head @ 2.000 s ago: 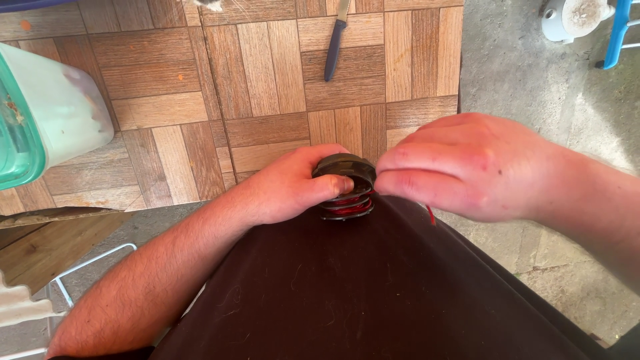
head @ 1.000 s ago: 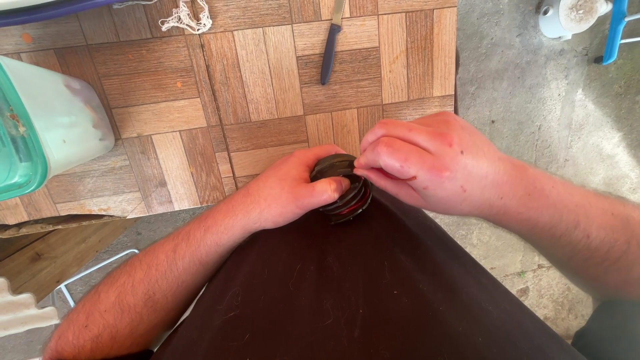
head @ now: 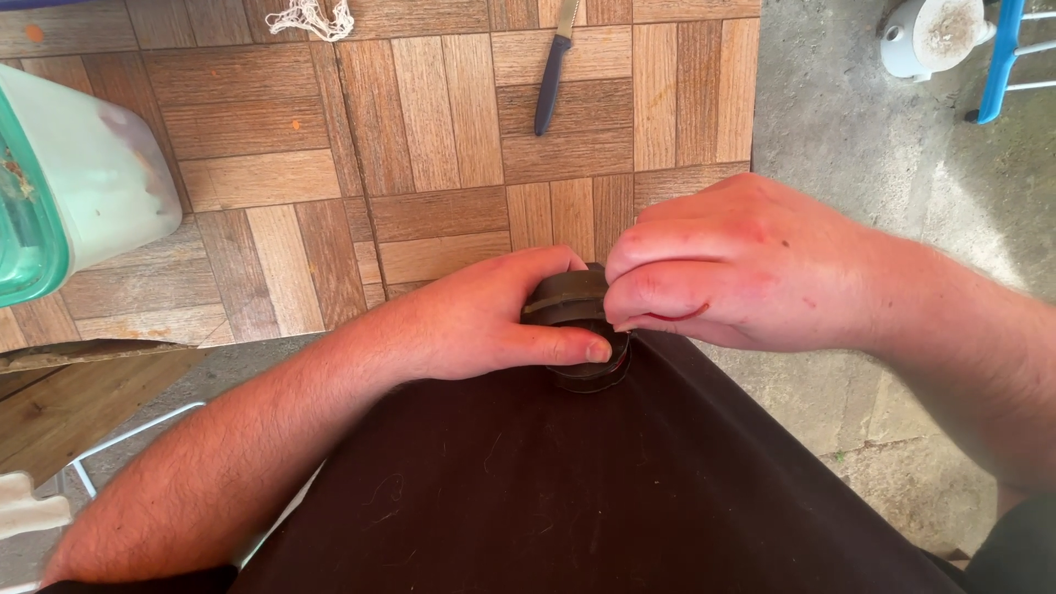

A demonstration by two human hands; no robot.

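A dark, round, spool-like object [head: 569, 299] with ridged sides is held against the dark cloth over my lap. My left hand [head: 487, 318] grips it from the left, the thumb lying across its near face. At its right side, the pinched fingers of my right hand [head: 709, 272] hold a thin red cord [head: 681, 315], whose loose end sticks out below the knuckles. The fingertips cover part of the object, so where the cord joins it is hidden. A bit of red shows low on the object's side.
On the wood-patterned tabletop [head: 429, 115] lie a dark-handled knife [head: 551, 87] and white netting [head: 313, 18]. A plastic tub with a green rim [head: 49, 247] stands at the left. Beyond the table's right edge, a white container [head: 932, 37] and a blue-and-white frame [head: 1000, 66] are on the concrete floor.
The spool-like object has tilted in my left hand, so the red bands seen on it earlier are now mostly out of sight. My right hand stays pinched close to its right side.
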